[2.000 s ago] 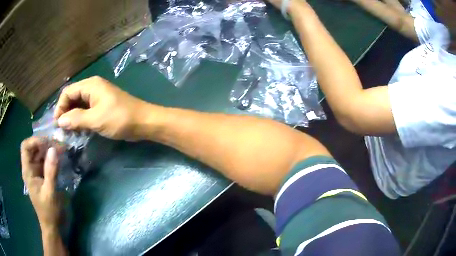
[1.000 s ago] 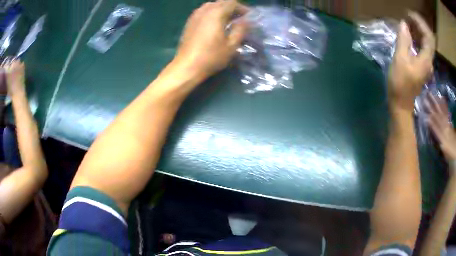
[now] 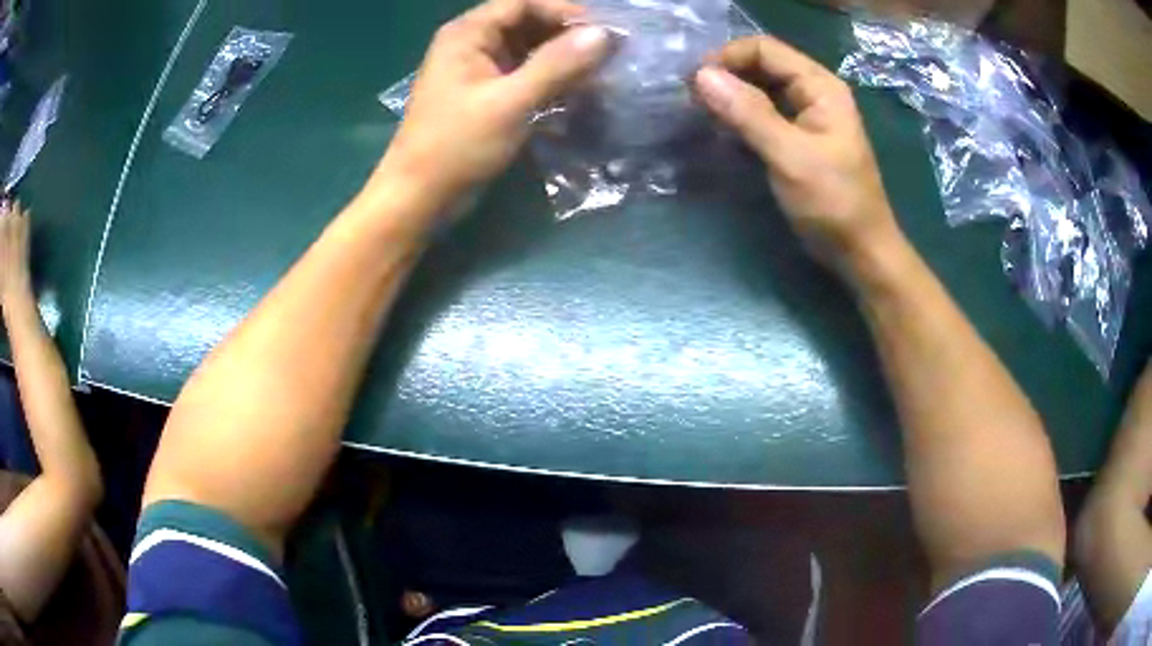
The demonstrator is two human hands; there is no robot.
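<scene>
Clear crinkled plastic bags [image 3: 638, 95] lie on or just above the dark green table at the top centre, blurred in part. My left hand [image 3: 486, 107] pinches their left side between thumb and finger. My right hand [image 3: 802, 133] has its thumb and forefinger together at their right side. How many bags there are, and whether a dark part is inside, I cannot tell. A single clear bag with a thin black cord part [image 3: 228, 91] lies flat at the upper left.
A pile of glittering clear bags [image 3: 1030, 189] lies at the right. A brown carton [image 3: 1112, 51] stands at the top right corner. Another person's arm [image 3: 44, 391] is at the left edge, another [image 3: 1118, 530] at the right edge. The table's pale edge [image 3: 606, 477] curves below my forearms.
My right hand has moved left from the bags at the right to those at the centre. The neighbour's hand has left the right pile. My left hand stays at the central bags.
</scene>
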